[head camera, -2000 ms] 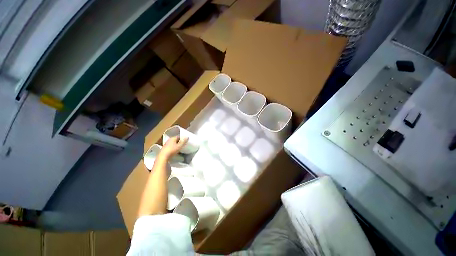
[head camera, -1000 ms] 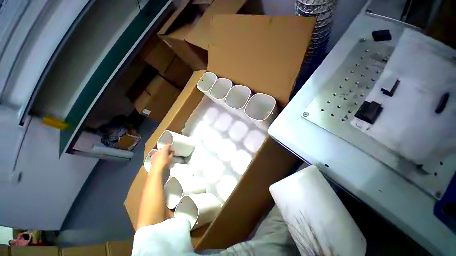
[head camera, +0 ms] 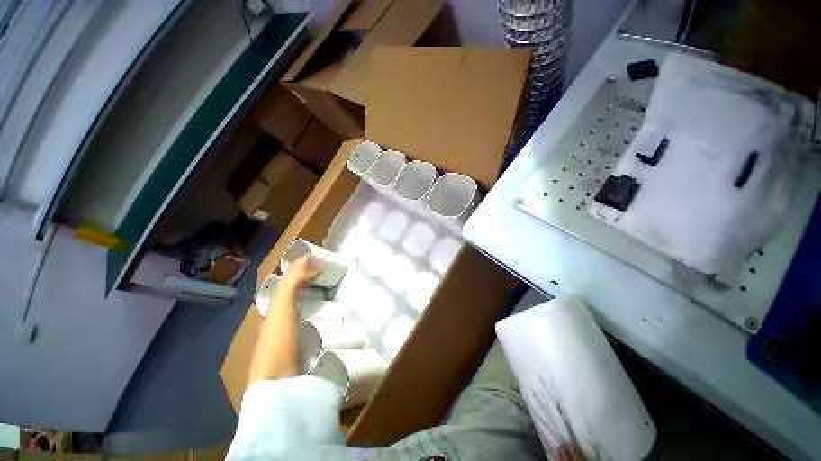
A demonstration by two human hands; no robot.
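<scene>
My left hand [head camera: 300, 272] is inside the open brown carton [head camera: 432, 347], gripping the rim end of a white open-ended housing [head camera: 329, 267]. Its fingers are partly blurred. Several more housings lie beside it with their open ends toward the carton's left side, and several stand along the far side. Glowing rows of white closed ends show below. My right hand [head camera: 567, 453] shows only as fingertips at the bottom edge, on another white housing [head camera: 576, 369] held tilted between the carton and the machine table. The rest of that hand is hidden or cut off.
The machine table [head camera: 540, 261] is at right, with a perforated plate [head camera: 576, 167], a white-covered jig [head camera: 693, 189] with black blocks, and a blue mat edge [head camera: 792, 333]. A ribbed duct [head camera: 537, 63] stands behind the carton. A green-edged bench [head camera: 193, 135] is at left.
The view has shifted, bringing more of the jig into sight. My left hand stays at the same housing in the carton. Fingertips of my right hand now show on the held housing.
</scene>
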